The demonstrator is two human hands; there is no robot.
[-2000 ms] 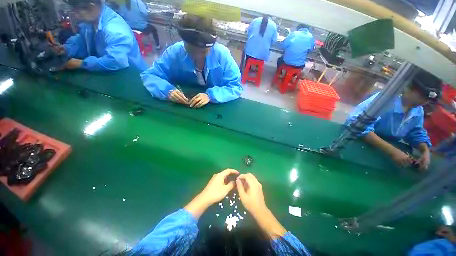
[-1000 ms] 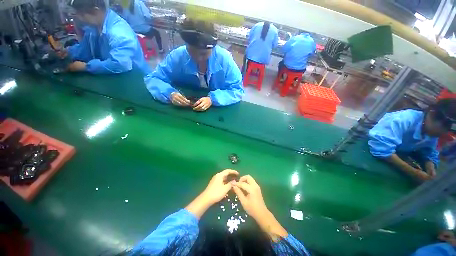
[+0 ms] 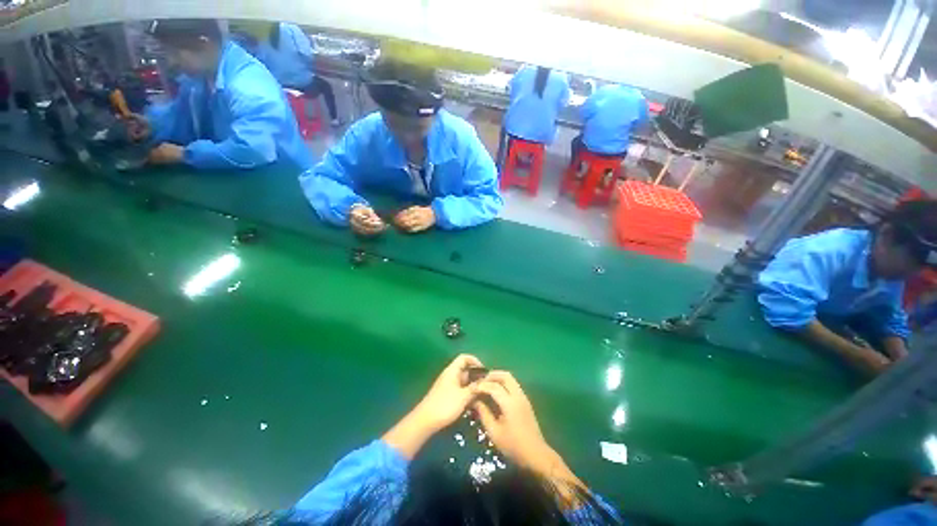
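Observation:
My left hand (image 3: 448, 397) and my right hand (image 3: 511, 413) meet fingertip to fingertip in the lower middle. A small dark unit (image 3: 477, 374) shows between the fingers, mostly hidden by them. Tiny white pieces (image 3: 482, 470) lie in a loose pile just below my hands, with several scattered up toward my right hand. Another dark unit (image 3: 452, 328) lies singly on the green belt just beyond my hands.
A salmon-red tray (image 3: 137, 341) with a heap of dark units is at the left. A white slip (image 3: 613, 452) lies right of the pile. More dark units (image 3: 359, 256) lie farther up the belt. A worker (image 3: 406, 164) sits opposite. A slanting metal post (image 3: 822, 421) stands at the right.
The single dark unit beyond my hands has moved left along the belt. Another dark unit now shows before the worker opposite. My hands stay together around the held unit.

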